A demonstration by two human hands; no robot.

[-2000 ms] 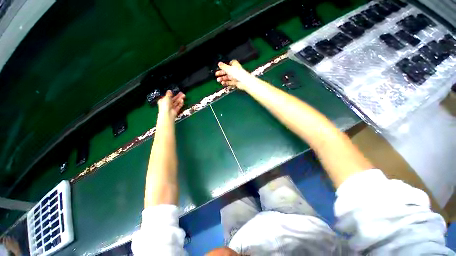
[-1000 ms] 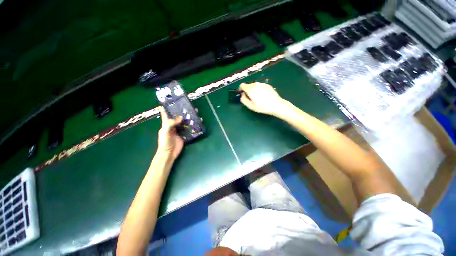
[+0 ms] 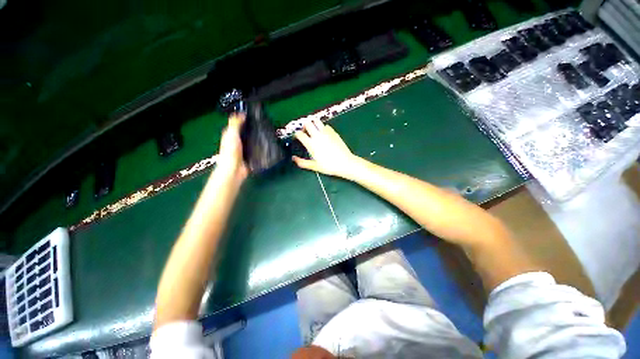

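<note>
My left hand (image 3: pixel 233 151) holds a dark phone unit (image 3: pixel 261 144) by its left side, over the bench edge beside the conveyor. The phone unit is blurred and its face markings cannot be made out. My right hand (image 3: pixel 319 151) is just right of the phone unit, its fingers at a small black cover (image 3: pixel 295 147). The cover is partly hidden and blurred.
A clear blister tray (image 3: pixel 516 116) with rows of black covers lies at right, over an open carton (image 3: pixel 537 228). The conveyor belt (image 3: pixel 133 158) carries spaced phones and a long black bar (image 3: pixel 309 73). A white slotted tray (image 3: pixel 65 280) lies at left.
From reaching over the belt, my left hand took hold of a phone unit, which is now turned and blurred. My right hand has moved left from the mat's right part to beside the phone.
</note>
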